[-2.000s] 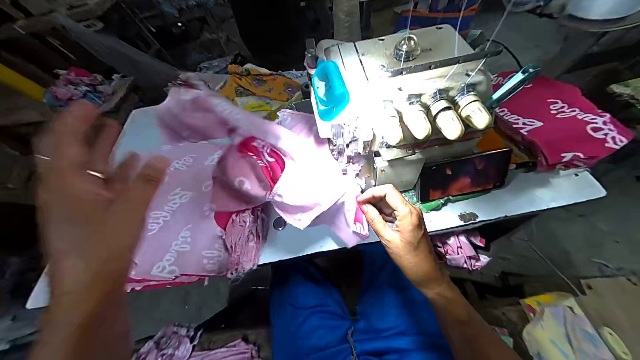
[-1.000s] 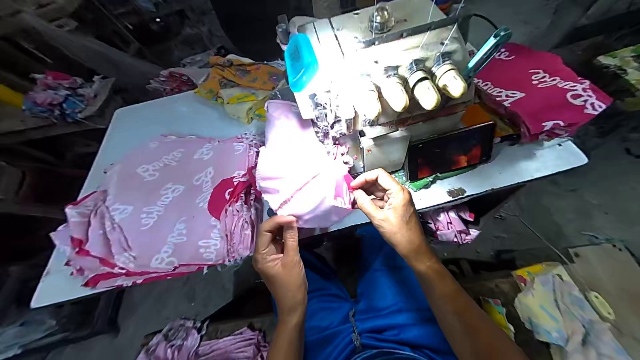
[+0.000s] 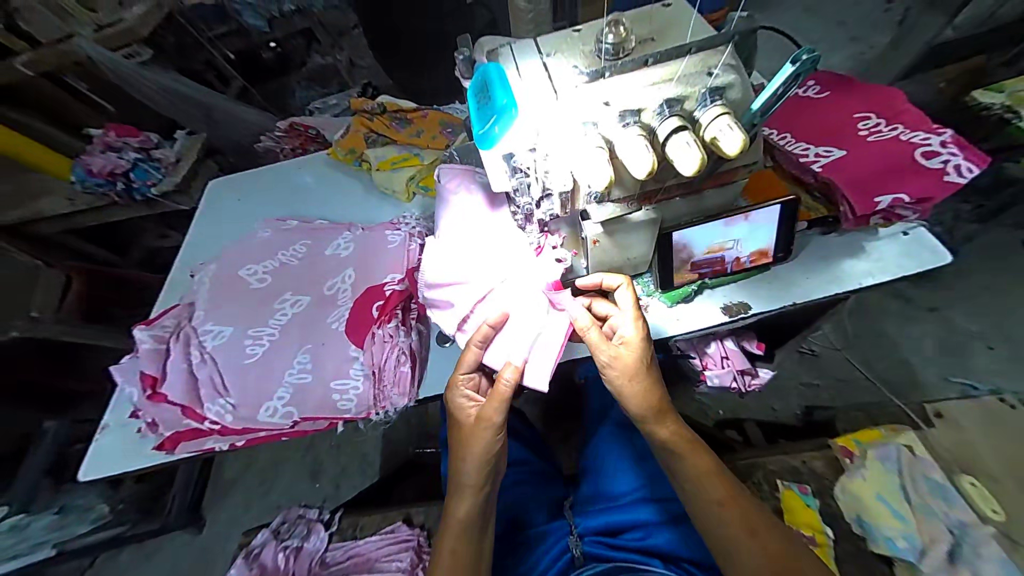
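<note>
A pale pink fabric piece (image 3: 488, 280) lies at the needle area of an overlock sewing machine (image 3: 640, 104), its far part brightly lit. My left hand (image 3: 480, 384) pinches the near edge of this piece between thumb and fingers. At its right edge, beside a darker pink strip, my right hand (image 3: 612, 336) holds the fabric between thumb and fingertips. To the left is a stack of pink printed fabric pieces (image 3: 280, 320) with white lettering, its right side bunched and frayed. The needle and presser foot are hard to make out in the glare.
A phone (image 3: 728, 244) showing a picture leans on the white table (image 3: 864, 268) by the machine. Magenta printed fabric (image 3: 872, 144) lies at the right, orange and yellow fabric (image 3: 400, 140) behind the stack. Pink scraps (image 3: 728, 360) hang below the table edge; more pink cloth (image 3: 336, 548) lies low down.
Two seconds ago my left hand was raised, blurred, over the stack; it then came to the pink piece's near edge and remains there. The right hand has stayed at the piece's right edge.
</note>
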